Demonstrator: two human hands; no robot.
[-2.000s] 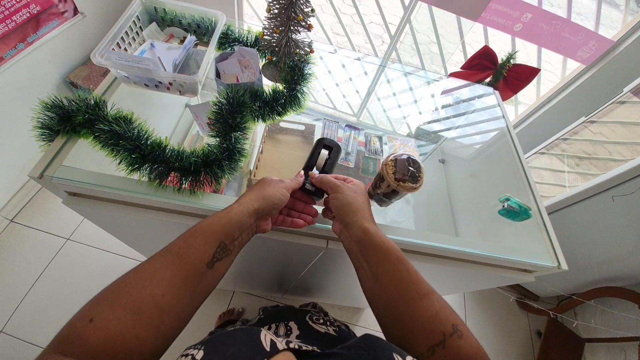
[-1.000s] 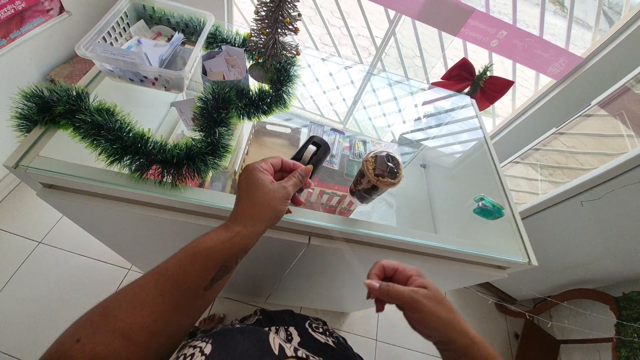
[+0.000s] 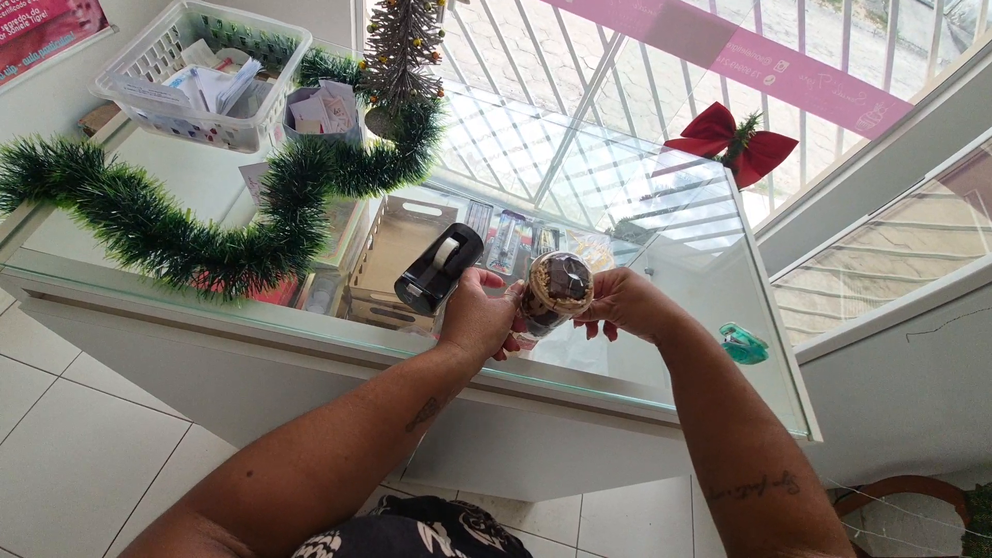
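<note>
A clear container of chocolate dessert (image 3: 559,285), with dark pieces and crumbs on top, is between my two hands on the glass counter. My left hand (image 3: 482,314) touches its left side with bent fingers. From the right, my right hand (image 3: 624,304) has its fingertips against the container near the rim. Just beyond my left hand stands a black tape dispenser (image 3: 439,267) with a roll of pale tape; nothing grips it. Whether a strip of tape is between the fingers cannot be told.
Green tinsel (image 3: 209,248) runs along the counter's left part. Behind it are a white plastic basket (image 3: 209,124) of papers, a small box of cards (image 3: 322,116) and a small decorated tree (image 3: 403,58). A teal tape dispenser (image 3: 744,345) and a red bow (image 3: 736,145) are at the right.
My left hand has let go of the black tape dispenser and moved to the dessert container. My right hand, low in front of the counter one second ago, has come up to the container's right side.
</note>
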